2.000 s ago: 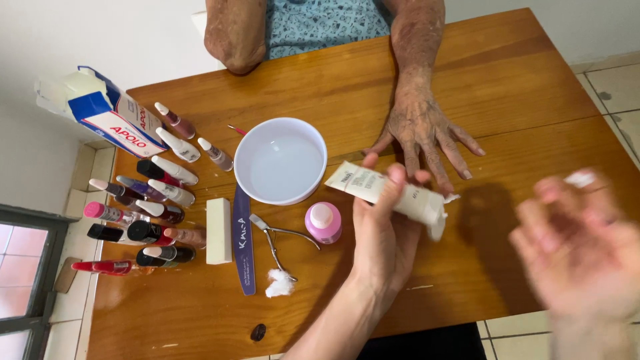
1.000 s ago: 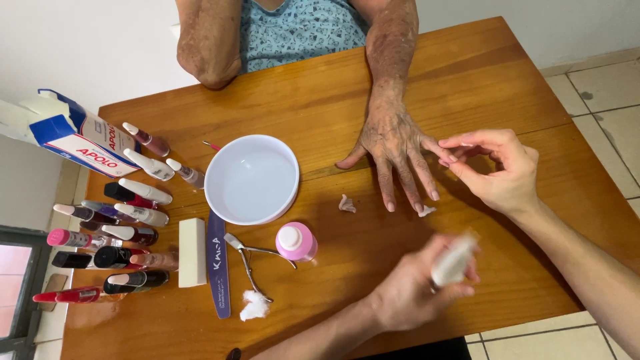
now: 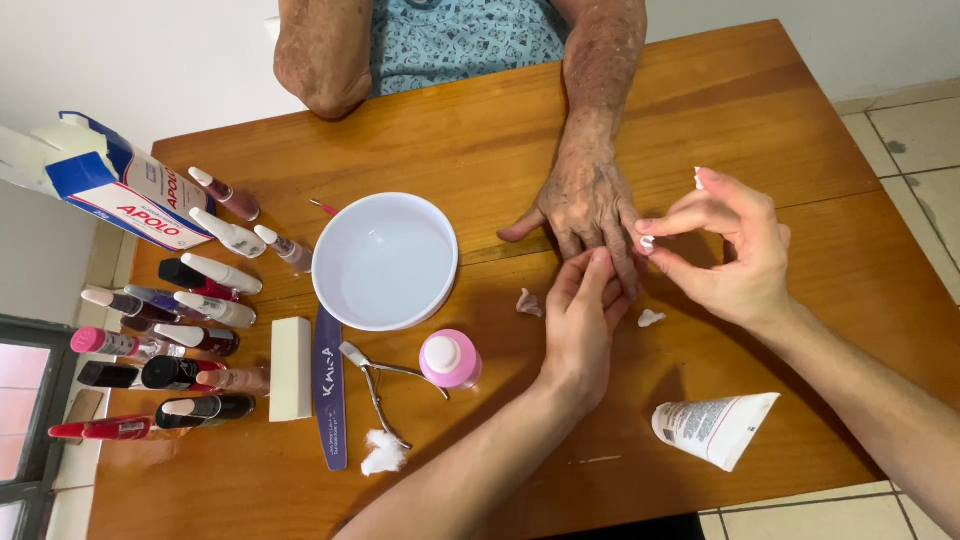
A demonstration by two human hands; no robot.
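My left hand [image 3: 581,322] holds the fingers of another person's hand [image 3: 589,199], which lies palm down on the wooden table. My right hand [image 3: 731,244] pinches a small white piece [image 3: 647,242], perhaps cotton, between thumb and a finger beside that person's outer fingers. Another white bit [image 3: 699,178] clings to a raised fingertip of my right hand. Two small crumpled pieces lie on the table, one [image 3: 529,302] left of my left hand and one [image 3: 652,318] right of it. A white squeeze tube [image 3: 715,429] stands on its cap, below my right hand.
A white bowl of liquid [image 3: 385,262], a pink bottle [image 3: 451,359], cuticle nippers [image 3: 375,382], a cotton tuft [image 3: 384,452], a purple nail file [image 3: 330,390] and a white buffer block [image 3: 290,369] are left of my hands. Several nail polish bottles [image 3: 217,416] and a cotton box [image 3: 131,191] stand farther left.
My left hand has set the tube down on the table and taken hold of the other person's fingers. My right hand, apart from that person's hand two seconds ago, is now beside its fingers.
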